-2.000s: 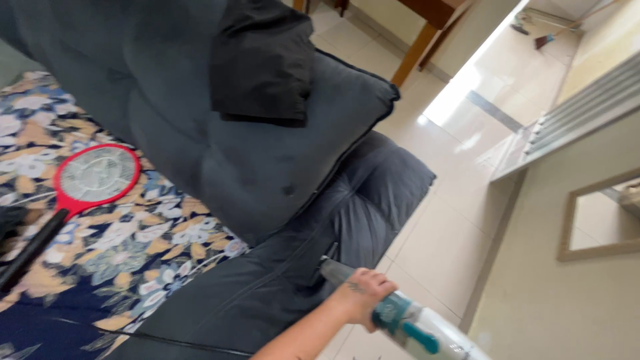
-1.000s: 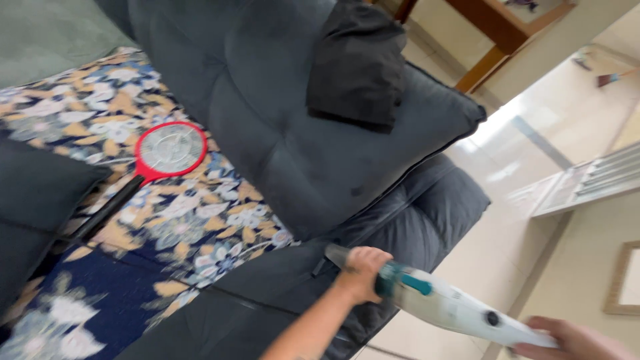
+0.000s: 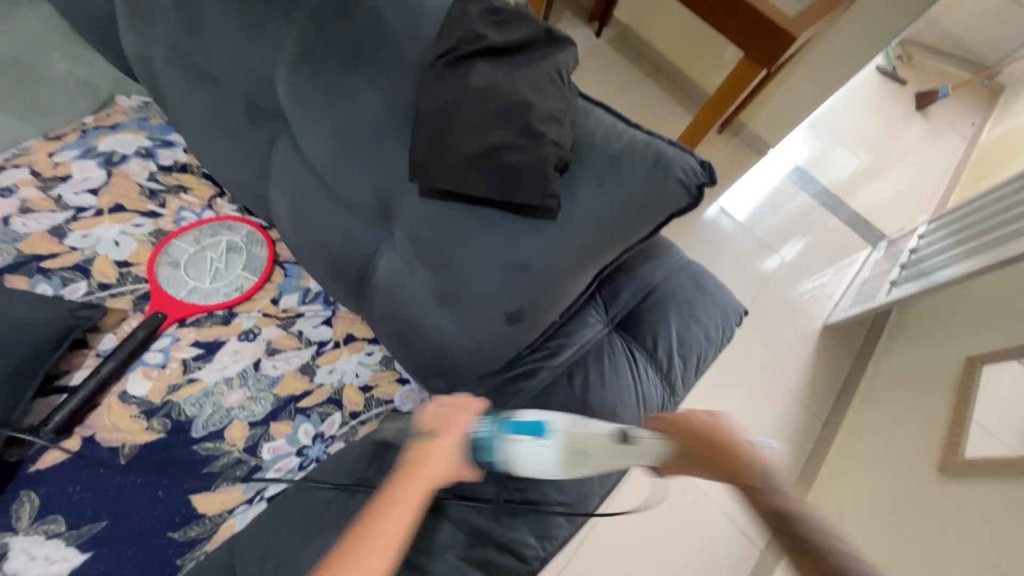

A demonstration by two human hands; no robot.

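A white and teal handheld vacuum cleaner [image 3: 568, 444] spans the lower middle, above the arm of a dark grey sofa [image 3: 608, 336]. My left hand [image 3: 448, 440] grips its front end by the nozzle, which is blurred. At its rear, my right hand [image 3: 708, 444] is closed on the handle. A thin black cord [image 3: 528, 508] runs below the vacuum across the sofa arm. On the floral cover [image 3: 232, 400] at the left lies a red electric fly swatter [image 3: 212, 264] with a black handle.
Folded black cloth [image 3: 496, 112] drapes over the sofa's back cushion. A dark cushion [image 3: 40, 344] lies at the left edge. Behind the sofa stand a wooden table [image 3: 744, 48] and, farther off, a broom [image 3: 932, 98]. A metal sliding gate [image 3: 960, 232] and a framed mirror [image 3: 988, 412] are at right.
The right hand, out of view two seconds ago, has come in from the right onto the vacuum's handle. The vacuum has turned from slanting to nearly level across the view.
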